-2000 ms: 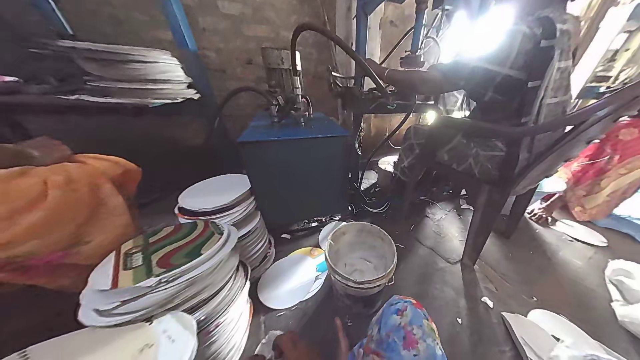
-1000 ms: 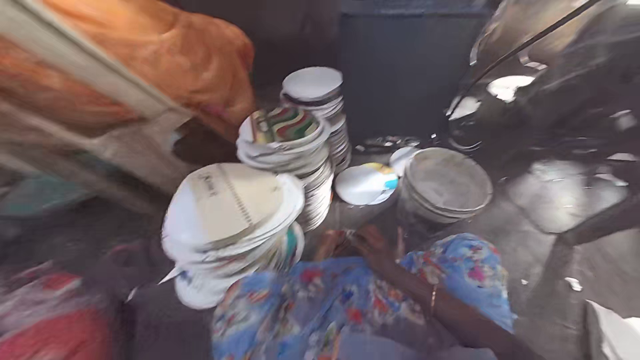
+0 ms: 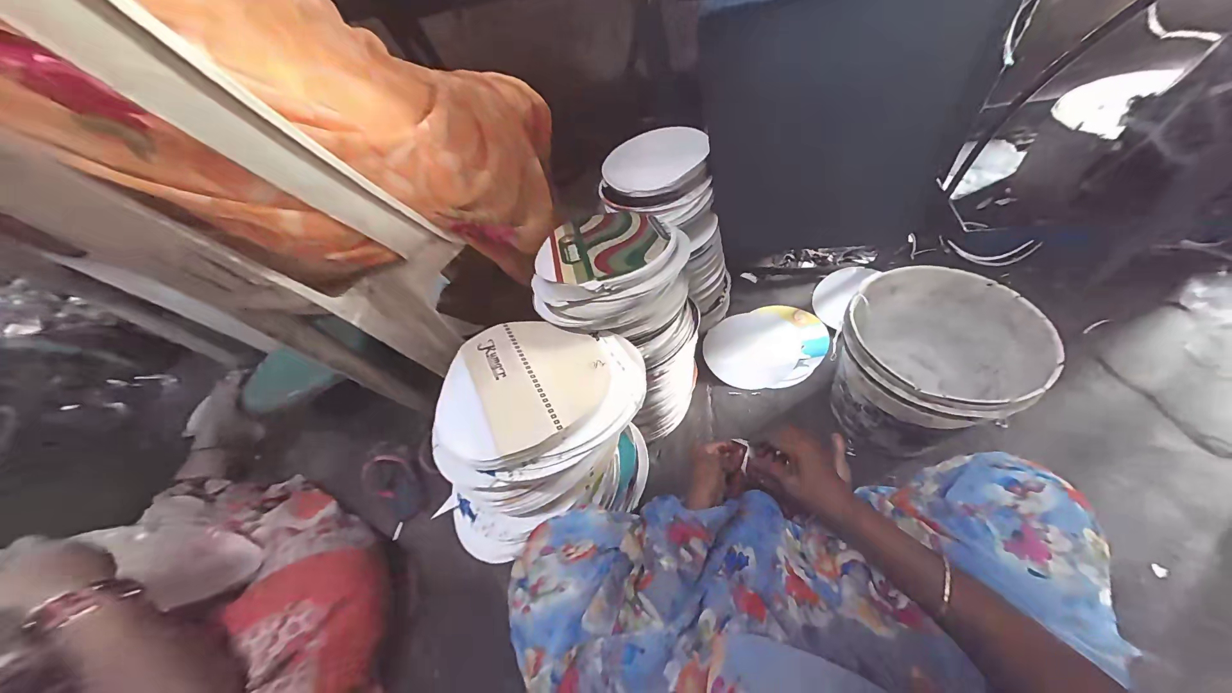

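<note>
My right hand (image 3: 794,464), on an arm with a bangle, and my left hand (image 3: 714,472) meet low in front of the blue floral cloth over my lap. Between their fingertips is a small white thing (image 3: 742,454), too small to name; which hand grips it I cannot tell. Left of my hands stands a stack of cut paper discs (image 3: 539,395), its top one beige and printed. Behind it rise a second stack with a striped top disc (image 3: 616,252) and a third with a white top (image 3: 656,162). A grey plastic bucket (image 3: 948,409) stands right of my hands.
Loose discs (image 3: 765,348) lie on the floor between stacks and bucket. A dark cabinet (image 3: 837,125) stands behind. At the left are a chair frame (image 3: 289,159), a person in orange cloth (image 3: 433,135), and another person's arm (image 3: 125,626) and red patterned cloth (image 3: 308,577).
The view has swung down and left since two seconds ago. Both hands now show together at my lap, as they did one second ago; the other person's arm has come into view at lower left.
</note>
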